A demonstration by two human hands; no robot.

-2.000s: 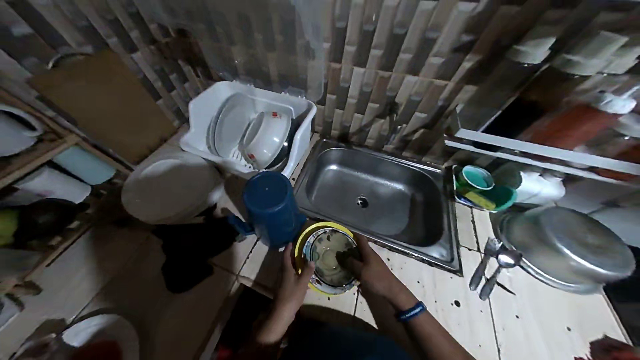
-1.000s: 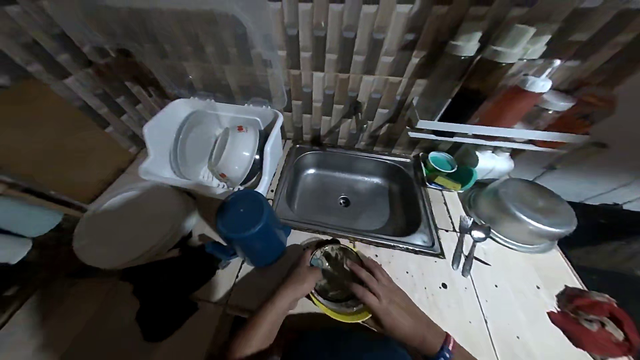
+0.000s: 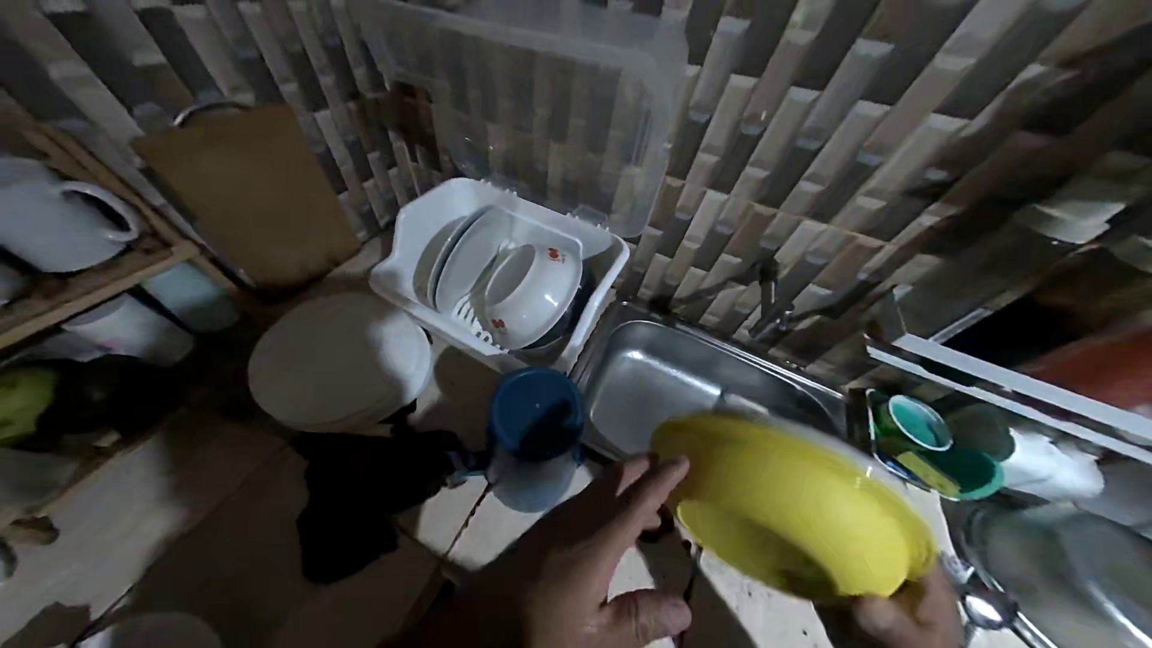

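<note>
A yellow bowl [image 3: 801, 504], blurred by motion, is tilted over the front of the steel sink [image 3: 639, 387], its outside toward me. My right hand [image 3: 909, 612] grips its lower right edge. My left hand [image 3: 594, 558] is spread at the bowl's left side, fingertips near or touching the rim; contact is hard to tell. The bowl's inside is hidden. Left of the sink stands a blue plastic pitcher [image 3: 537, 432], just beyond my left hand.
A white dish rack [image 3: 409, 270] holds plates and a bowl. A round white lid [image 3: 337, 360] and black cloth [image 3: 351, 495] lie left. At right are green containers [image 3: 976, 472], a spoon [image 3: 988, 607], a metal pot [image 3: 1071, 558] and a shelf [image 3: 1017, 378].
The yellow bowl, earlier held upright between both hands at the counter's front, is now raised and tipped toward the sink. My left hand has spread apart from my right. The view has swung left.
</note>
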